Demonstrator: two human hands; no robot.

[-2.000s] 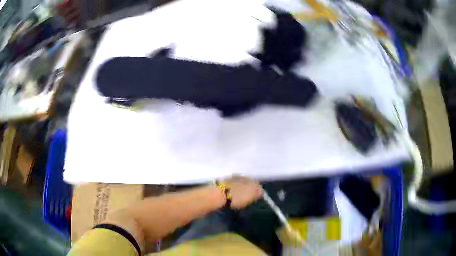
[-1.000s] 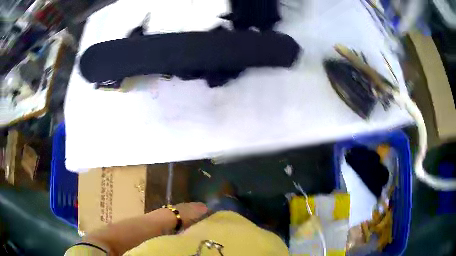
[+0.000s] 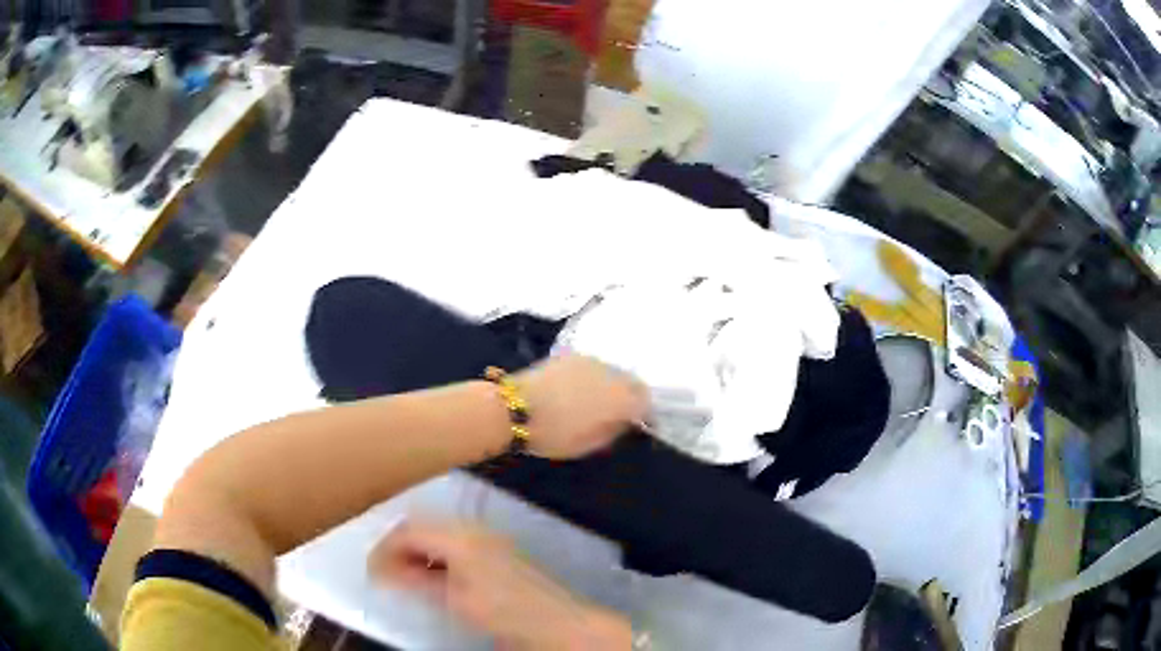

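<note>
The long black sleeve board (image 3: 751,541) lies slantwise on the white pressing table (image 3: 382,165). White garment pieces (image 3: 751,331) are heaped behind and over its middle, with black cloth (image 3: 847,394) to their right. My left hand (image 3: 579,404) reaches over the board's middle at the near edge of the white cloth. Its fingertips are blurred, and whether they grip cloth cannot be told. My right hand (image 3: 465,572) is blurred, low over the table's front part, nearer to me than the board. Its finger shape is unclear. A dark iron part (image 3: 898,623) shows beyond the board's right end.
Scissors (image 3: 983,426) lie at the table's right edge beside a pale metal tray-like item (image 3: 974,333). A blue crate (image 3: 83,426) stands at the left. A sewing machine on a wood-edged table (image 3: 121,248) is at the far left. Another white surface (image 3: 789,76) is behind.
The view has shifted, showing more of the table's far side. My left hand has risen from below the table to the board. My right hand has come into view. White cloth now lies at the board.
</note>
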